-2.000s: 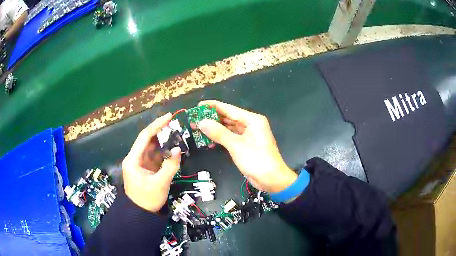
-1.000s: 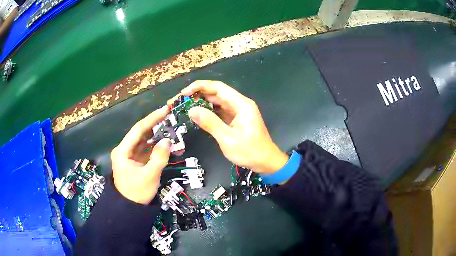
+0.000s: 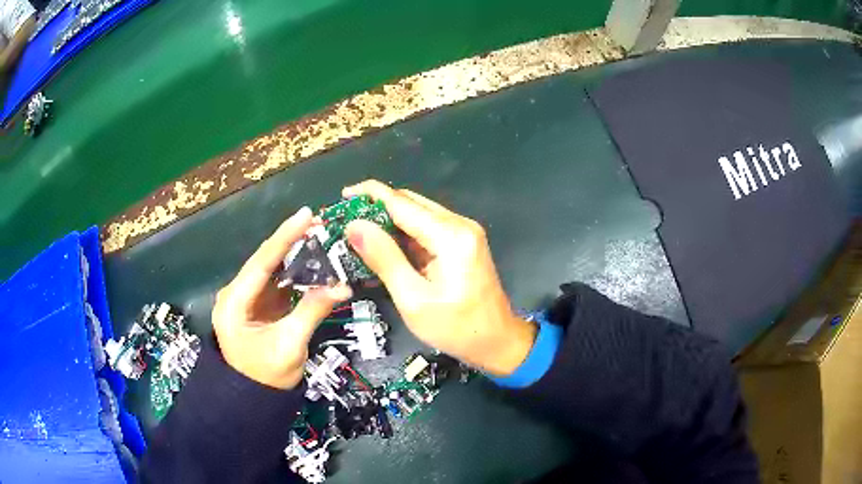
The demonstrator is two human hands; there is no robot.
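Note:
My left hand [image 3: 269,307] grips a black and white plastic insert [image 3: 312,265] between thumb and fingers. My right hand [image 3: 435,274] holds a green circuit board [image 3: 364,219] with its thumb on the board's face. The board is against or just beside the insert's upper right; fingers hide where they meet. Both are held above the dark bench. Several wired units with white and black plastic, green boards and thin wires lie below my hands, one of them a white-ended unit [image 3: 367,329]. Another cluster of units [image 3: 159,350] lies at the left.
Stacked blue corrugated sheets [image 3: 47,369] stand at the left. A rusty edge rail [image 3: 378,104] separates the bench from the green belt [image 3: 189,104], which carries a small unit [image 3: 37,112]. A black Mitra mat [image 3: 728,208] lies at the right, above a cardboard box [image 3: 780,416].
The board and insert have come closer together and both have been turned in my fingers. The insert now shows a dark triangular face. The small unit on the belt has shifted.

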